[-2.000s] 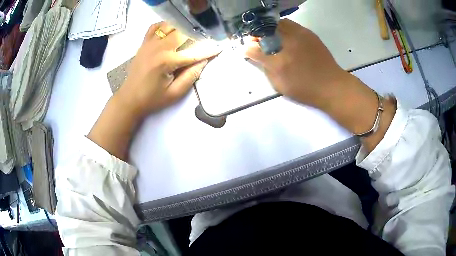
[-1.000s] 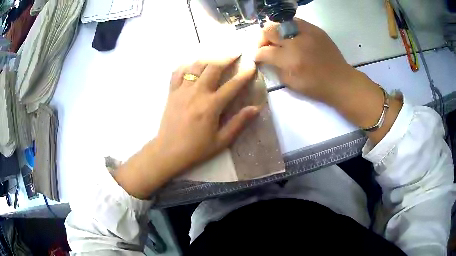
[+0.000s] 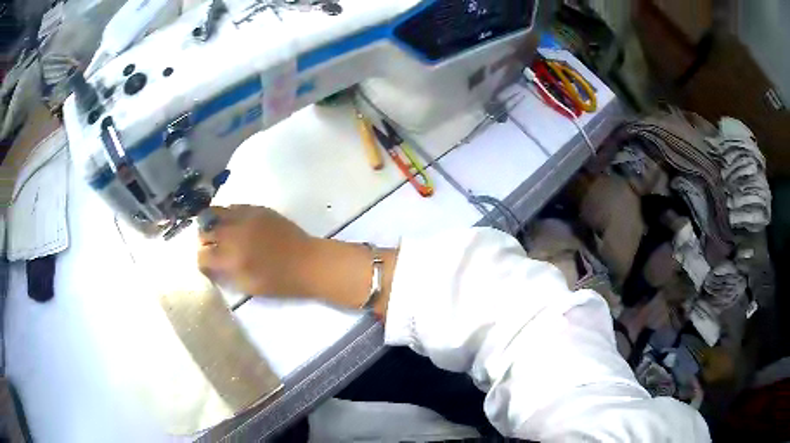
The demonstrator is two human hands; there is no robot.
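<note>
My right hand (image 3: pixel 260 260) is beside the needle area (image 3: pixel 178 221) of the sewing machine, fingers curled and slightly blurred at the fabric's upper end. Glare hides whether the fingertips pinch it. The taupe strip (image 3: pixel 221 350) runs from there down toward the table's front edge. The cream panel (image 3: pixel 178 394) lies along its left side, washed out by light. My left hand is not in view.
The machine arm (image 3: pixel 303 65) crosses the top. Orange-green snips (image 3: pixel 411 170) and a yellow-orange stick tool (image 3: pixel 368 143) lie right of it. Red and yellow scissors (image 3: pixel 563 86) lie farther right. Fabric heaps (image 3: pixel 641 199) are beyond the table edge. A white card (image 3: pixel 42 208) lies left.
The view has swung to the right. My left hand, which was flat on the fabric, has left the picture. My right hand stays by the needle area.
</note>
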